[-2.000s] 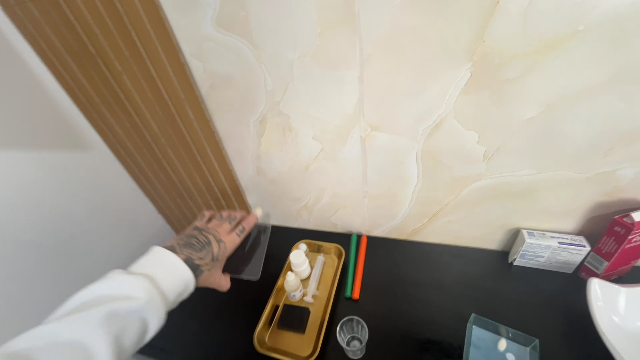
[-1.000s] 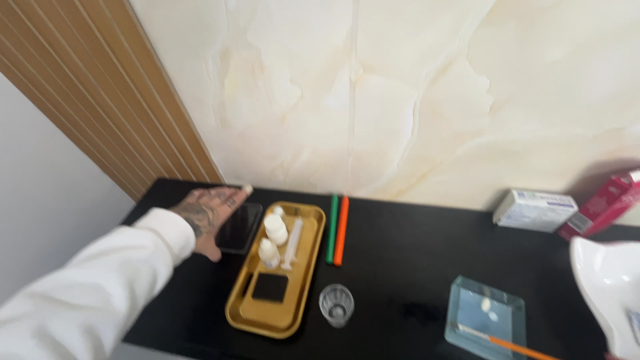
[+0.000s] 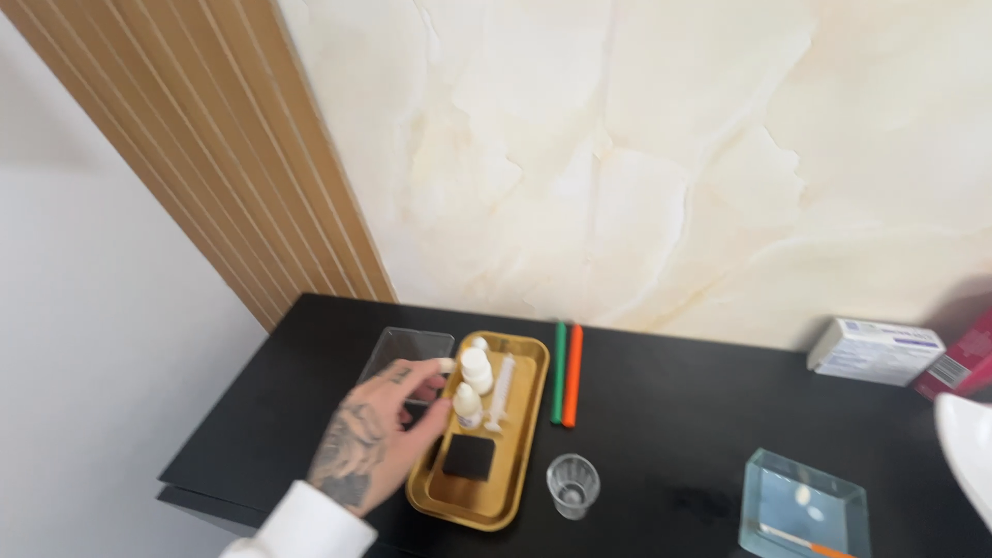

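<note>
My left hand (image 3: 387, 426), tattooed and in a white sleeve, is over the left rim of a gold tray (image 3: 521, 473), thumb and index finger apart beside a white dropper bottle (image 3: 467, 407). Nothing shows in its grasp, though some fingers are hidden. The tray also holds a white capped bottle (image 3: 477, 370), a plastic syringe (image 3: 501, 391) and a black square (image 3: 469, 457). Partly behind the hand lies a clear plastic case or lid (image 3: 415, 345). My right hand is out of view.
Right of the tray are a green stick (image 3: 559, 372), an orange stick (image 3: 573, 376) and a small clear cup (image 3: 573, 487). Farther right stand a glass dish (image 3: 806, 492), a white box (image 3: 876, 351), a magenta box (image 3: 965, 360) and a white basin (image 3: 969, 457). A marbled wall rises behind.
My left hand has moved right, from the clear plastic case or lid to the left edge of the gold tray.
</note>
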